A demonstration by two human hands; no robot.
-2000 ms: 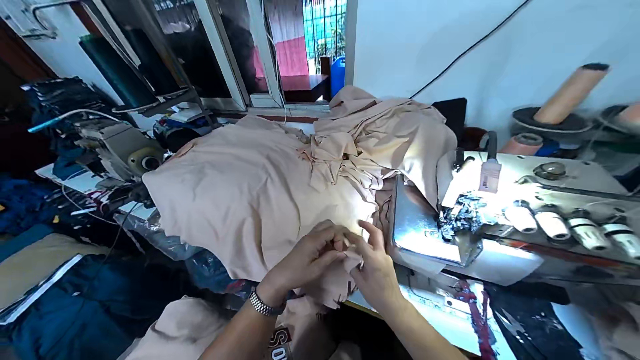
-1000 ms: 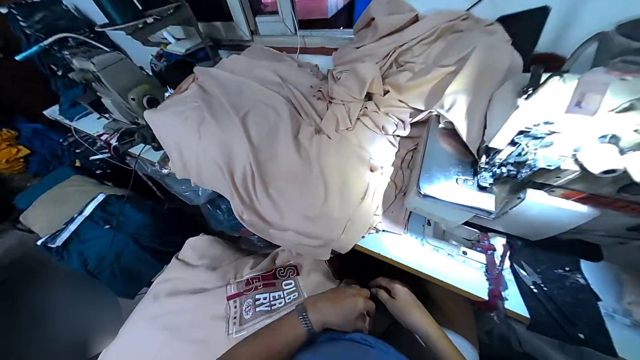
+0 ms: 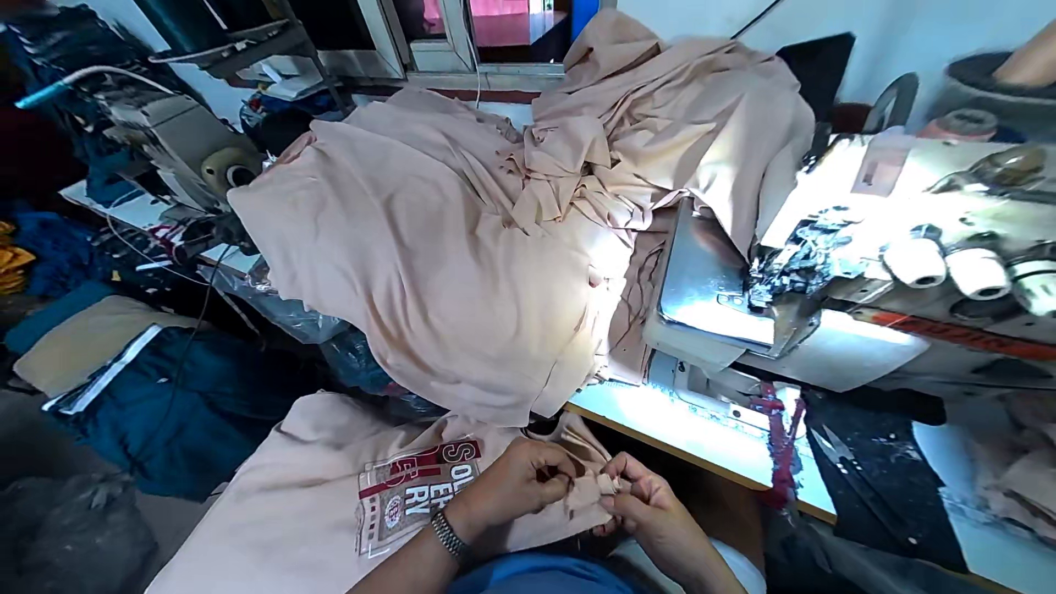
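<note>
A beige knit garment [image 3: 272,495] with a printed patch hangs over my lap. My left hand [image 3: 528,483], with a metal watch on its wrist, pinches an edge of this fabric. Close to its right, my right hand [image 3: 648,503] grips the same bunched edge between thumb and fingers. Above both hands, a large heap of beige fabric pieces [image 3: 445,272] covers the table. An overlock-type sewing machine [image 3: 891,239] stands to the right, its needle area brightly lit.
Thread snips [image 3: 858,478] lie on a dark cloth [image 3: 899,462] at the right. Red trimmings [image 3: 780,445] hang over the table edge [image 3: 701,462]. Another sewing machine [image 3: 181,148] stands at the left, above folded dark teal fabric [image 3: 190,412]. A window frame [image 3: 445,54] is behind.
Both hands have moved down from the front of the heap to the garment on my lap, where they now hold its edge. The printed patch has come into fuller view. The view has tilted down.
</note>
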